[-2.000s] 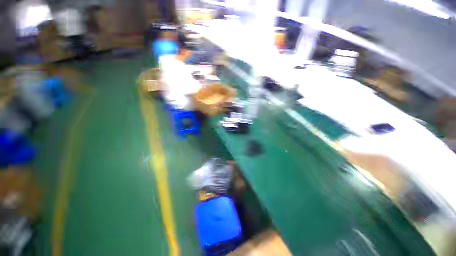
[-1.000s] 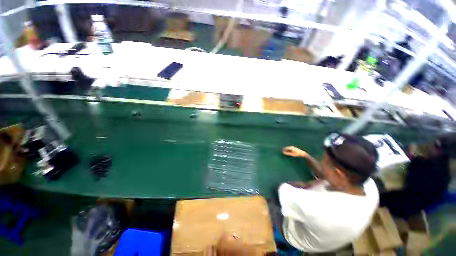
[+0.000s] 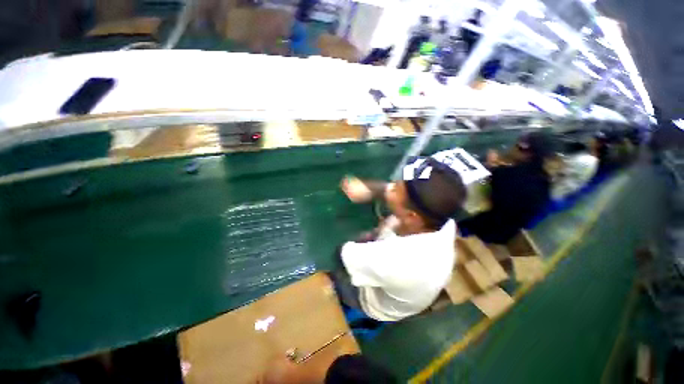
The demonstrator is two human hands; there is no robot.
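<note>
A large brown carton [image 3: 247, 322] stands against the near edge of the green bench, its closed top facing up. A small pale patch and a thin dark line, a slit or a thin object, show on it. A blurred skin-toned patch at its near edge looks like one of my hands [image 3: 281, 369], cut off by the frame. Which hand it is, and whether it holds anything, cannot be told. A dark rounded shape [image 3: 360, 370] beside it is unclear. A clear ribbed plastic tray [image 3: 266, 244] lies flat on the bench beyond the carton.
A seated person in a white top [image 3: 405, 270] is right of the carton, one arm over the bench [image 3: 150, 247]. Open cartons [image 3: 484, 277] stand behind them, near more seated people and a yellow aisle line [image 3: 480, 337]. A dark object [image 3: 26, 309] lies on the bench at left.
The view has swung right along the bench. The carton, tray and seated person now appear further left, and more people and the aisle show. The blue stool has left the picture.
</note>
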